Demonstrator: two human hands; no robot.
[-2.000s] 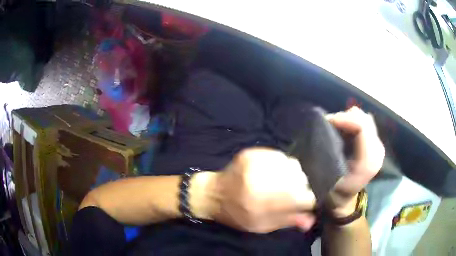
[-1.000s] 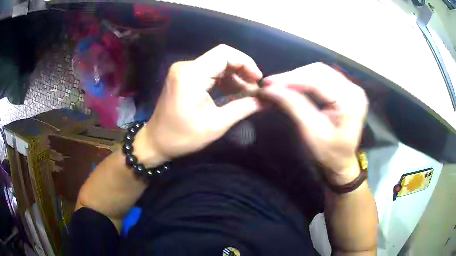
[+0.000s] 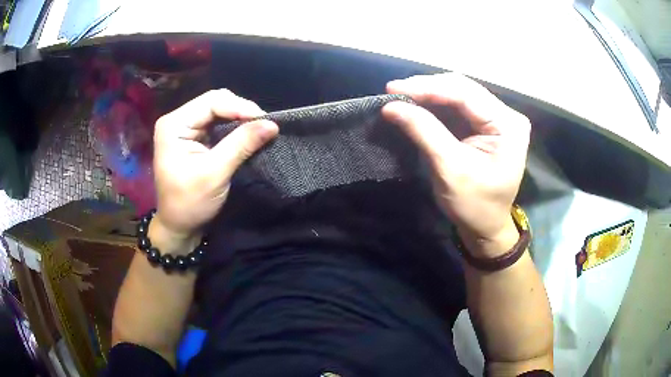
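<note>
A dark grey fine-patterned cloth piece (image 3: 316, 151) hangs stretched between my two hands over my black-clothed lap. Its upper edge runs nearly straight, a little higher at the right. My left hand (image 3: 202, 158) pinches the upper left corner between thumb and fingers. My right hand (image 3: 467, 151) pinches the upper right corner the same way. The outer ends of the cloth are partly hidden by my fingers and hard to tell from the dark background.
The white table (image 3: 331, 22) curves across the top, with pale blue-grey pieces (image 3: 84, 16) at its left end and a thin metal bar (image 3: 625, 62) at right. A cardboard box (image 3: 88, 250) and pink bag (image 3: 110, 125) are at left. A phone (image 3: 606, 247) lies lower right.
My hands were close together a second ago with the cloth mostly hidden. They have moved apart, and the cloth is now spread flat between them. The view has shifted, showing the table's left end.
</note>
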